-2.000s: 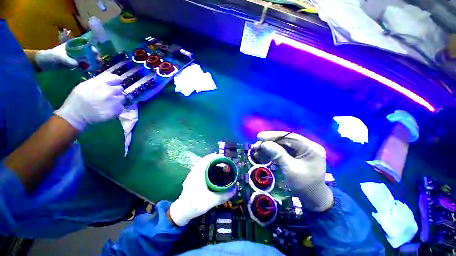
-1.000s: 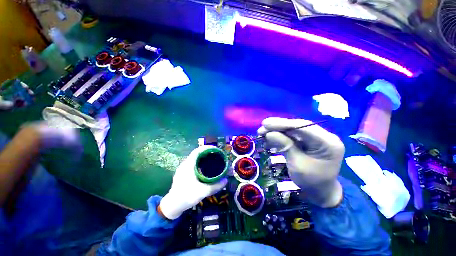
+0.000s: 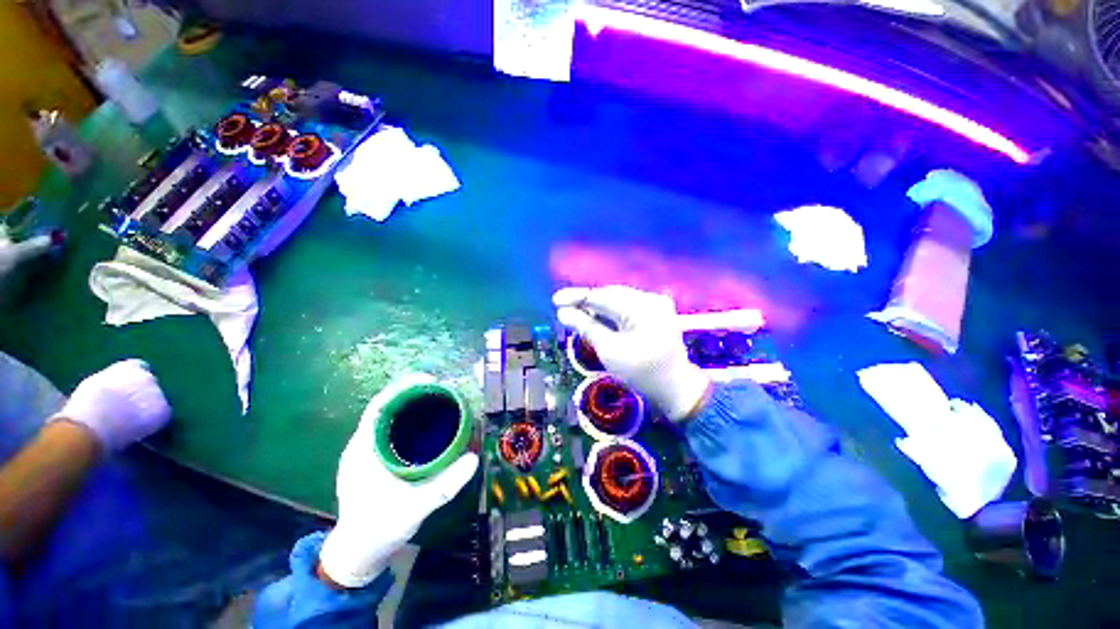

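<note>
A green circuit board lies on the bench right in front of me, with three red-copper rings in a row and one smaller ring. My left hand, in a white glove, holds the green-rimmed coating pot upright at the board's left edge; it is dark inside. My right hand, gloved in white, is over the board's far part and partly covers the farthest ring. Its thumb and fingertips are pinched together. A brush is hidden or too small to see in it.
Another board lies at the far left on a white cloth. Another person's gloved hand is at the left. Crumpled wipes, a pinkish cylinder, a metal cup and a third board lie around. A UV tube glows behind.
My left hand and the pot have moved left, uncovering the smaller ring. My right hand has moved left over the far ring, and the thin brush no longer shows. The other person's hand has left their board.
</note>
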